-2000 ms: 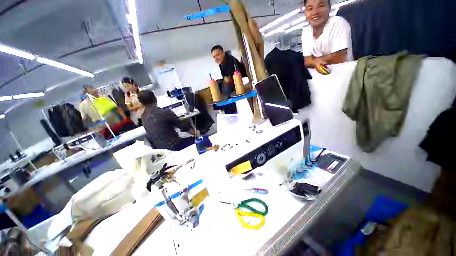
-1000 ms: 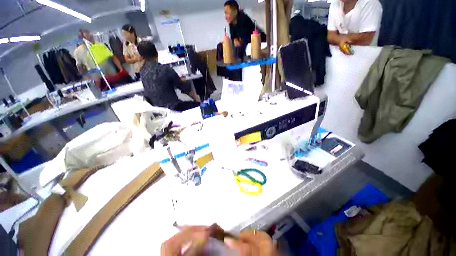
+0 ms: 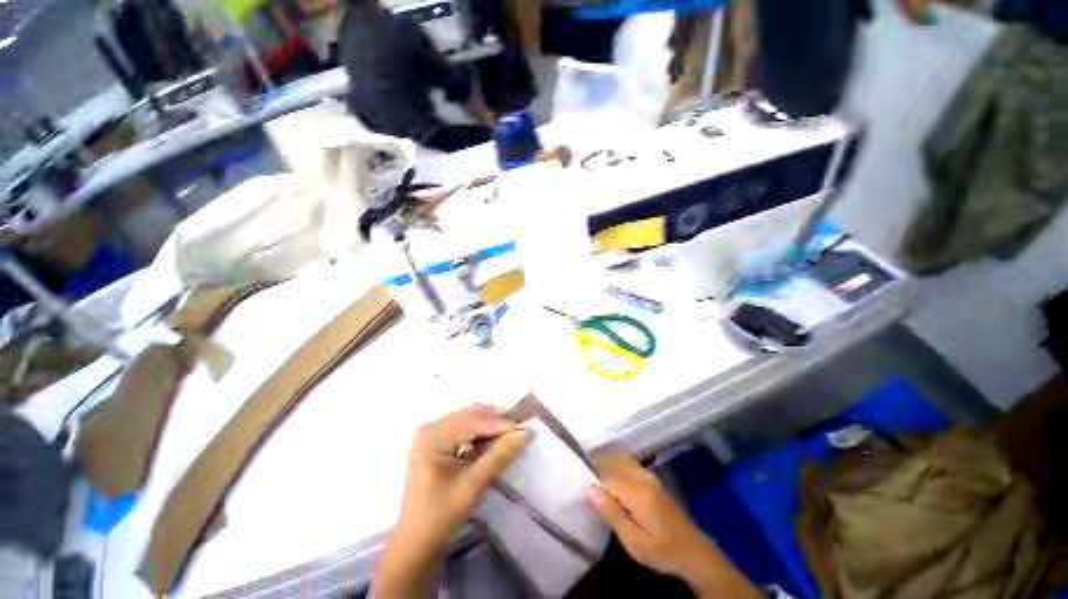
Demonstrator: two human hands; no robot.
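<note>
A pocket piece (image 3: 545, 474) of pale grey-white cloth with a brown edge is held up near the table's front edge. My left hand (image 3: 463, 468) pinches its upper left corner between thumb and fingers. My right hand (image 3: 642, 509) grips its right side, thumb on the pale face. The lower part of the cloth hangs towards my lap. Fabric scissors (image 3: 615, 344) with green and yellow loops lie on the table beyond my hands. The presser foot and needle bar (image 3: 474, 322) of the sewing machine (image 3: 714, 211) stand left of the scissors, with no cloth visible under them.
Curved brown strips (image 3: 275, 427) and shorter brown panels (image 3: 135, 415) lie left. A white cloth bundle (image 3: 252, 222) is behind them. A round dish with a black item (image 3: 767, 325) sits right. A garment pile (image 3: 937, 515) lies at lower right. A person (image 3: 392, 70) sits behind.
The view has tilted down. My hands, absent at first and blurred low in the frame a second ago, are now fully visible with the pocket piece spread between them. The scissors still lie on the table.
</note>
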